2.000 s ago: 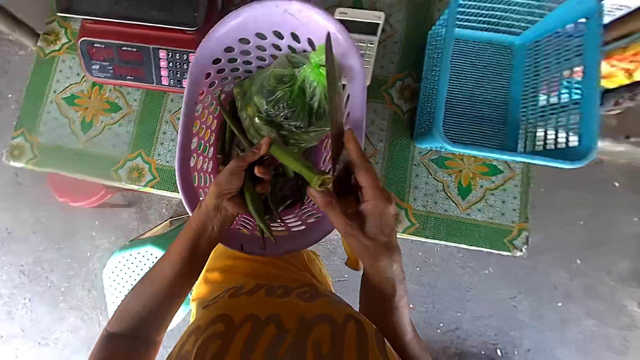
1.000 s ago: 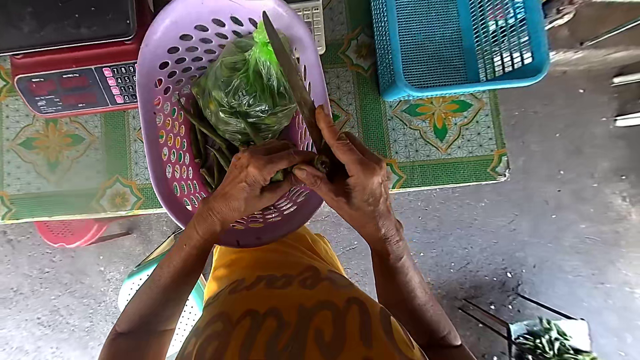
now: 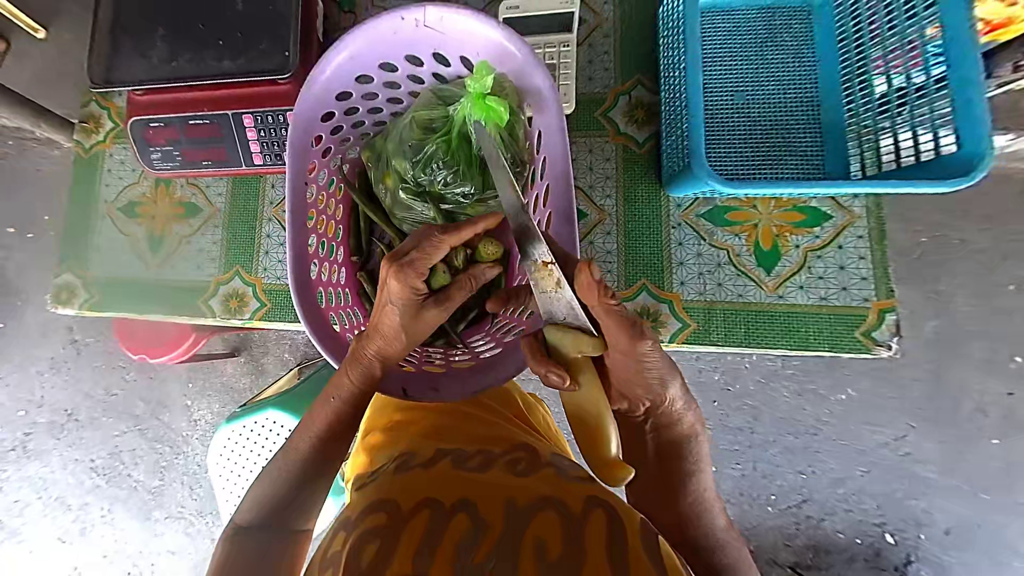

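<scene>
My left hand [image 3: 428, 284] holds several green okra pods [image 3: 461, 258], their cut ends showing between thumb and fingers. In my right hand [image 3: 620, 344] is a long knife with a stained steel blade [image 3: 534, 240] and a yellowish handle [image 3: 590, 408]; the blade points up and to the left. Both hands are over the near part of an oval purple plastic basket [image 3: 432, 36]. Inside it, a knotted clear and green plastic bag [image 3: 436, 156] of green vegetables lies beyond my left hand. Thin, dark green pods [image 3: 368, 208] lie at the basket's left, partly hidden by that hand.
A red digital scale [image 3: 208, 136] stands left of the basket on the green patterned tablecloth [image 3: 160, 240]. A white calculator [image 3: 564, 60] lies behind the basket. A blue plastic basket [image 3: 688, 172] is at the right. A pink stool [image 3: 160, 340] stands below the table's left edge.
My hands have moved apart; one second ago they met at the knife. The pods' cut ends now show in my left hand. The view has shifted.
</scene>
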